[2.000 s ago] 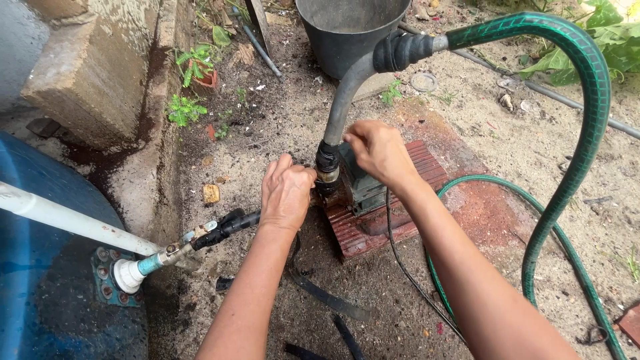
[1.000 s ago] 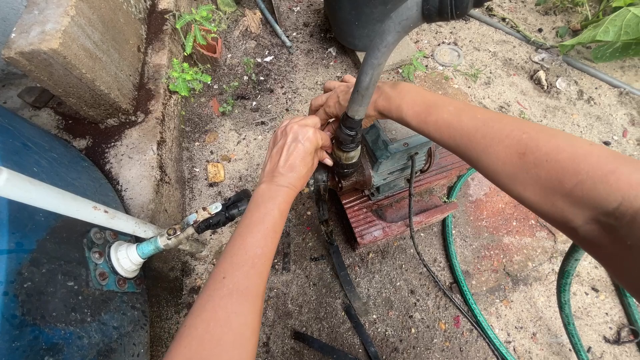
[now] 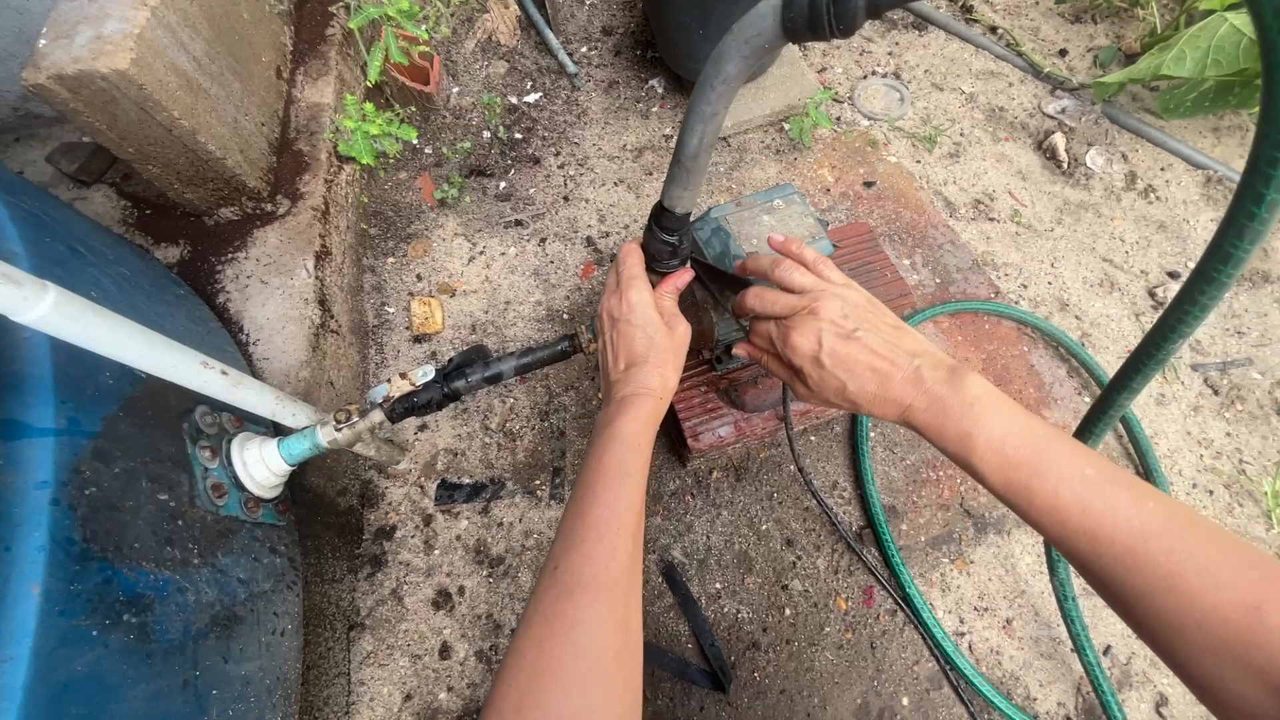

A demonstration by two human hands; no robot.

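A water pump with a green casing (image 3: 765, 225) sits on a ribbed red brick (image 3: 860, 265). From it rises a grey pipe elbow (image 3: 705, 110), its lower joint wrapped in black rubber (image 3: 667, 238). My left hand (image 3: 645, 335) grips the fitting just below that wrapping, thumb in front. My right hand (image 3: 825, 325) pinches a black rubber strip (image 3: 718, 275) that stretches from the joint across the pump. A black pipe (image 3: 515, 365) with a metal valve (image 3: 400, 387) runs between the pump and a blue tank (image 3: 150, 600); its pump end is partly hidden by my left hand.
A green hose (image 3: 1180, 330) curves at the right, beside a thin black cable (image 3: 835, 515). Cut black strips (image 3: 697, 620) lie on the sandy ground. A dark bucket (image 3: 690, 40), a concrete block (image 3: 170, 90), a white pipe (image 3: 150, 350) and a small clay pot (image 3: 415, 72) stand around.
My right hand has come from behind the pipe joint to its right side, drawing the black strip out. The strip's long end hung below the joint one second ago. My left hand stays at the joint.
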